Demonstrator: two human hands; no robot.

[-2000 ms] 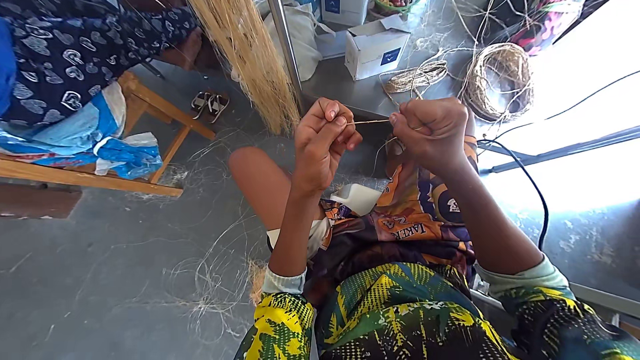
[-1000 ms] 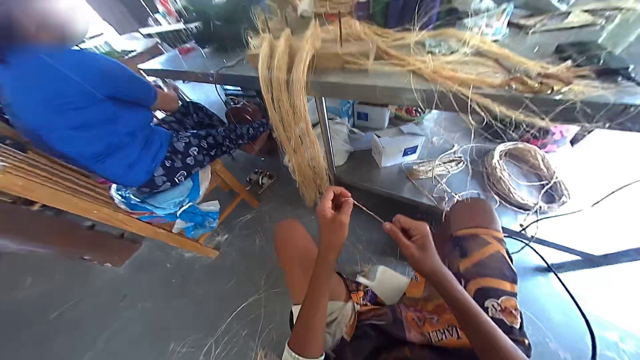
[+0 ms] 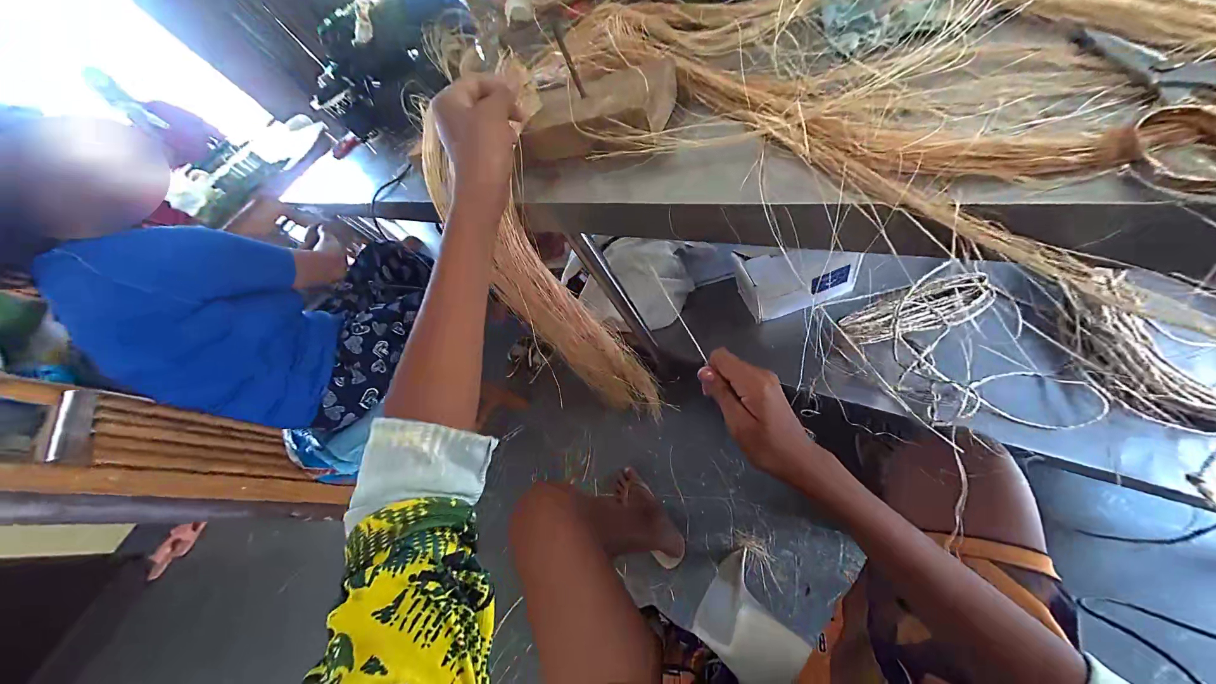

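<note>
My left hand (image 3: 478, 128) is raised over the table edge with its fingers closed at the top of a hanging bundle of straw-coloured plant fibres (image 3: 560, 323); whether it grips some of them is hidden. Lower and to the right, my right hand (image 3: 760, 404) pinches a thin fibre cord (image 3: 691, 328) between thumb and fingertips, and the cord runs up and left from it. More long loose fibres (image 3: 855, 133) lie across the tabletop beside a wooden block (image 3: 608, 104) with a metal spike standing by it.
The metal table (image 3: 665, 190) has scissors (image 3: 1130, 66) at its far right. Below it are coiled cords (image 3: 931, 309), a white cardboard box (image 3: 793, 285) and a slanting metal leg (image 3: 613, 290). A person in blue (image 3: 190, 323) sits at left on a wooden bench (image 3: 180, 480).
My left hand has moved up from in front of my lap to the fibres at the table edge. The cord no longer shows stretched short between both hands. The view has swung up toward the table.
</note>
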